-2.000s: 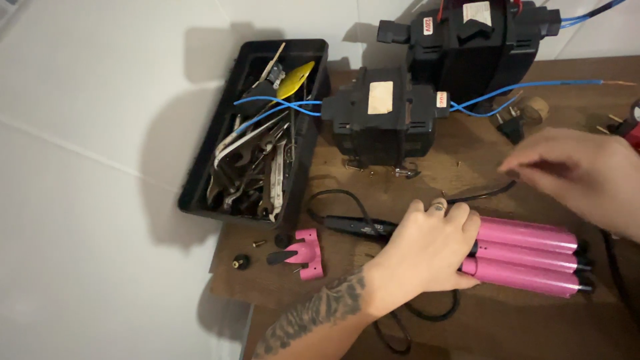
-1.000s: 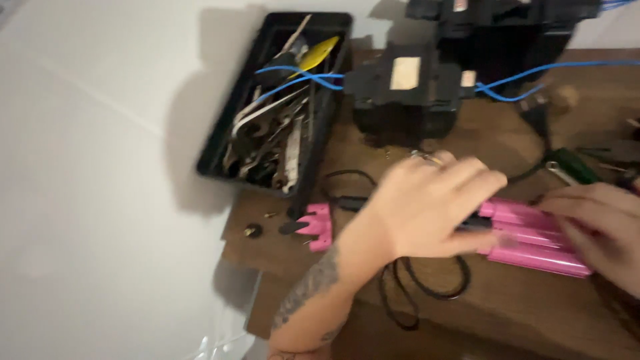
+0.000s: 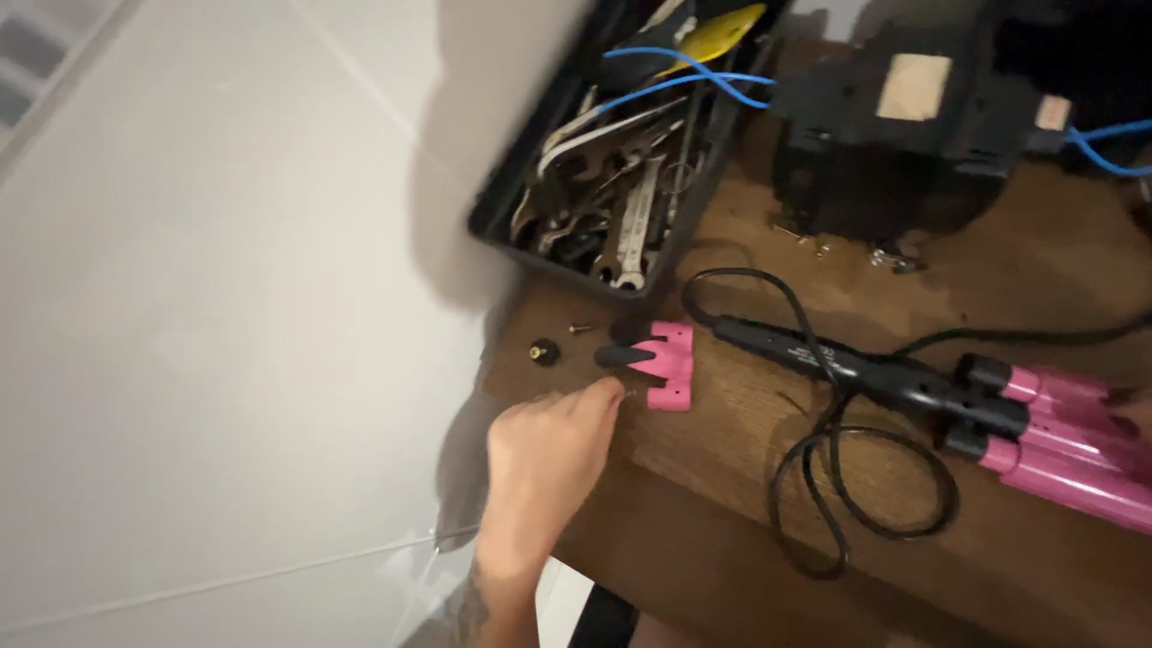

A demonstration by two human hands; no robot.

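My left hand (image 3: 549,450) reaches in from below, thumb and fingertips together at a tiny shiny piece (image 3: 630,393), probably a screw; whether it is gripped cannot be told. Just right of the fingertips lies a pink clamp part with a black lever (image 3: 673,364). A small screw (image 3: 579,328) and a round black piece with a brass-coloured centre (image 3: 544,352) lie above the hand. The triple-barrel hair waver, with pink barrels (image 3: 1080,459) and black handle (image 3: 864,378), rests at right. A blurred sliver of my right hand (image 3: 1130,412) shows beside the barrels, mostly out of frame.
A black tray (image 3: 558,270) of wrenches and other tools stands at the back. Beside it sits a black transformer-like unit (image 3: 900,153) with blue wires (image 3: 693,67). A looped black cord (image 3: 945,504) lies on the wooden surface (image 3: 720,450), whose left edge meets a white wall (image 3: 270,315).
My left hand has let go of the waver and moved left to the small parts by the pink clamp part. The view has shifted left and closer.
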